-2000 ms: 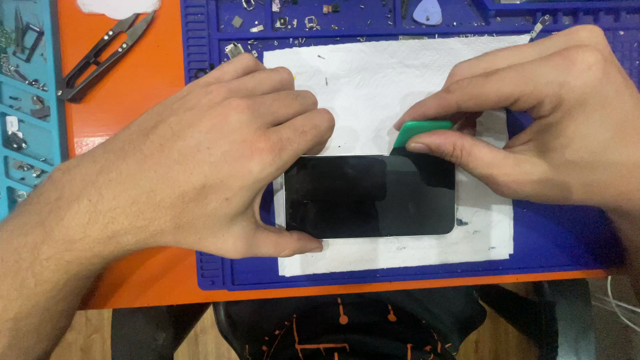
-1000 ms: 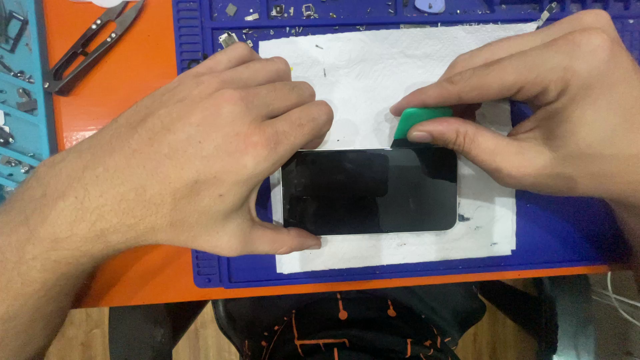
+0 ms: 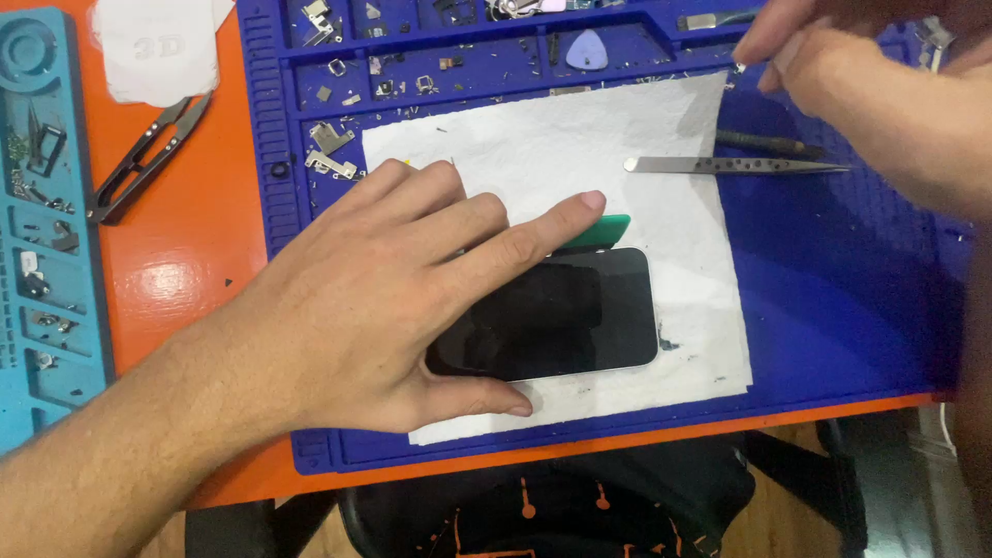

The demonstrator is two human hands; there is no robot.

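A smartphone (image 3: 558, 318) lies with its dark screen up on a white paper sheet (image 3: 666, 209). My left hand (image 3: 411, 310) grips its left end, thumb along the near edge, index finger stretched over a green plastic pick (image 3: 604, 231) at the phone's far edge. Part of the pick is hidden under that finger. Up at the right, my right hand (image 3: 868, 101) is raised over the blue mat, fingers partly out of frame and blurred; whether it holds anything is unclear. Metal tweezers (image 3: 736, 165) lie across the paper's right edge, below and left of the right hand.
Small metal parts and a light blue triangular pick (image 3: 587, 50) lie in compartments of the blue silicone mat (image 3: 837, 310). Thread snips (image 3: 151, 159) rest on the orange table (image 3: 186, 294) beside white round-cornered sheets (image 3: 159, 54). A teal parts tray (image 3: 54, 232) stands at the left.
My right hand has let go of the green pick and moved up and to the right. My left index finger now reaches out over the pick, which stays at the phone's far edge.
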